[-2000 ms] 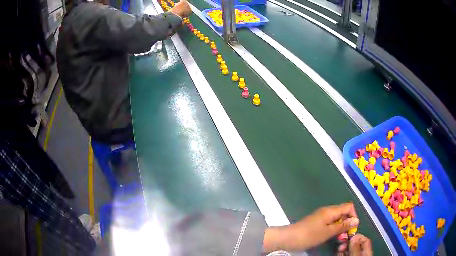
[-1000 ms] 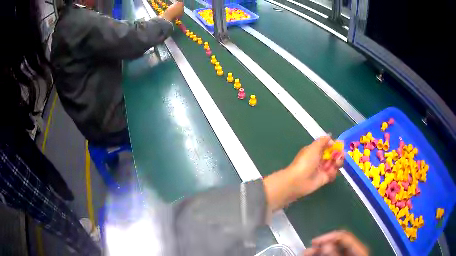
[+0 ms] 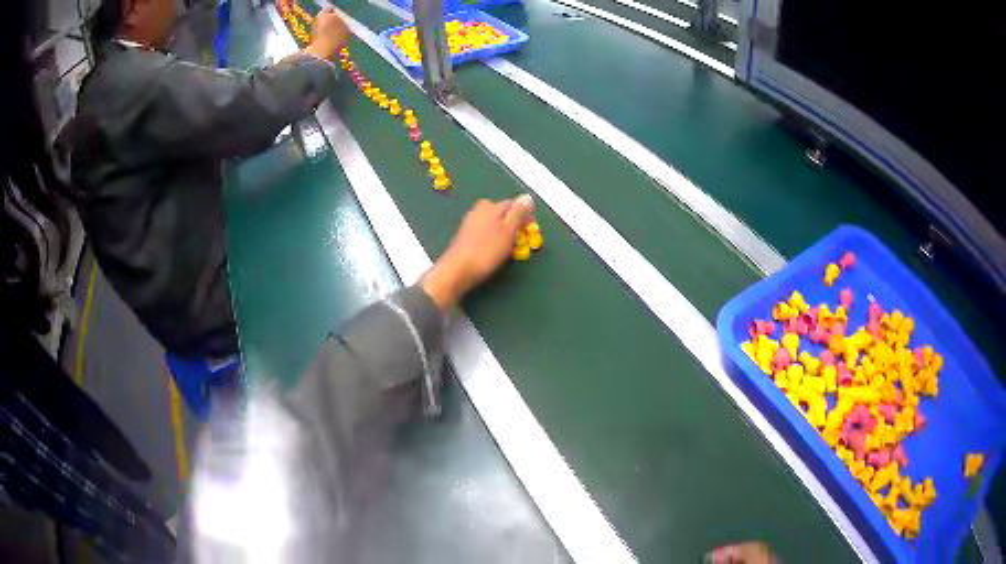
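My left hand reaches over the green conveyor belt, fingers curled at the near end of the row. Yellow plastic pieces show at its fingertips; the hand hides part of them and some of the row. Beyond it, yellow pieces and a few pink ones stand in a line along the belt. My right hand is mostly cut off by the bottom edge; what it holds cannot be seen. A blue tray of loose yellow and pink pieces lies at the right, beyond the belt rail.
Silver rails border the belt. A metal post stands beside the far rail, near another blue tray of pieces. A seated person in a grey jacket reaches to the row at the upper left.
My left hand has moved from beside the blue tray, forward and left, to the row with its yellow and pink pieces. My right hand has dropped almost out of the picture. The view has shifted.
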